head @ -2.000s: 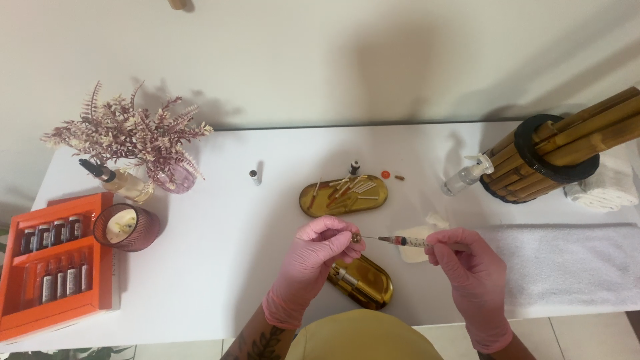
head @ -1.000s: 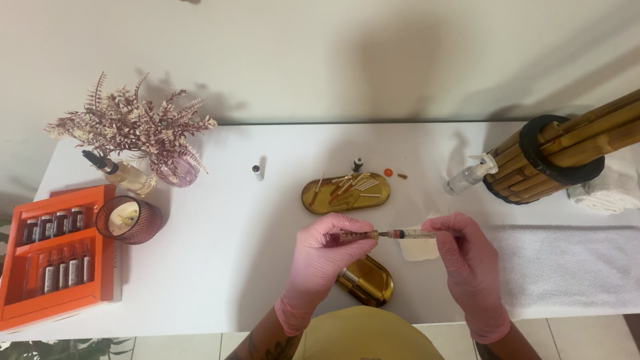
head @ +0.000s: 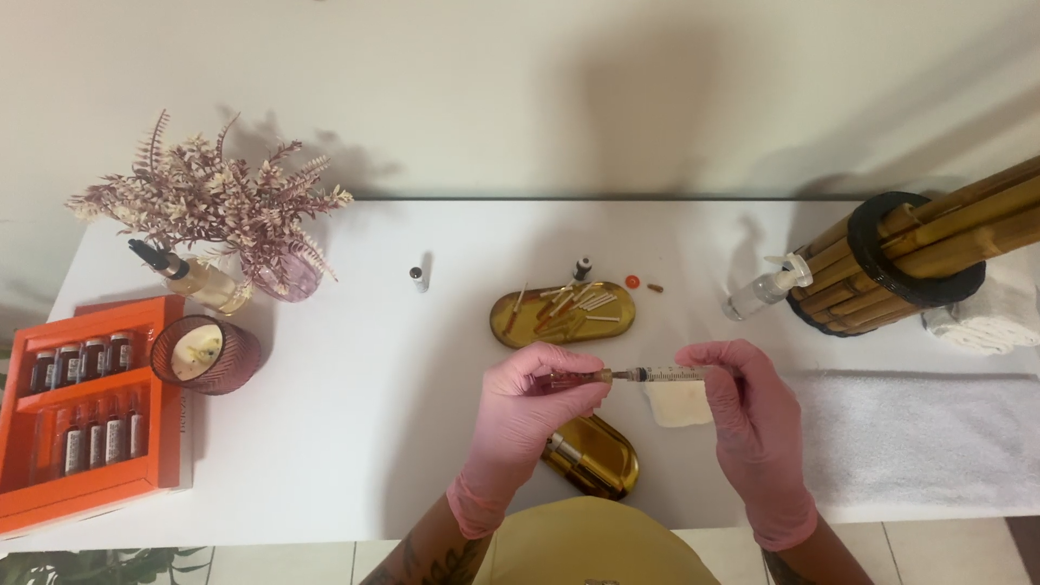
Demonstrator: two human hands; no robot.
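Observation:
My left hand (head: 528, 406), in a pink glove, holds a small clear glass vial (head: 573, 379) on its side, with its neck to the right. A syringe (head: 670, 374) with a scale lies level in my gloved right hand (head: 756, 414), its tip at the vial's neck. The fingers partly hide both. Behind the hands, a gold oval tray (head: 501, 321) holds several thin white sticks. Below them, another gold tray (head: 621, 463) bears a silver and gold pen-like device (head: 578, 455). A white pad (head: 680, 406) lies beneath the syringe.
Left stand an orange box (head: 166, 390) of small bottles, a candle in a glass (head: 244, 357), a dropper bottle (head: 207, 284) and a plant vase (head: 296, 276). Right are a pump bottle (head: 751, 294), a bamboo holder (head: 829, 292) and a towel (head: 918, 439). Small vials stand near the back.
Two seconds ago a bare needle showed between my hands. Vial and syringe are now end to end. Between one second ago and now, the syringe's dark part near the tip has become clear.

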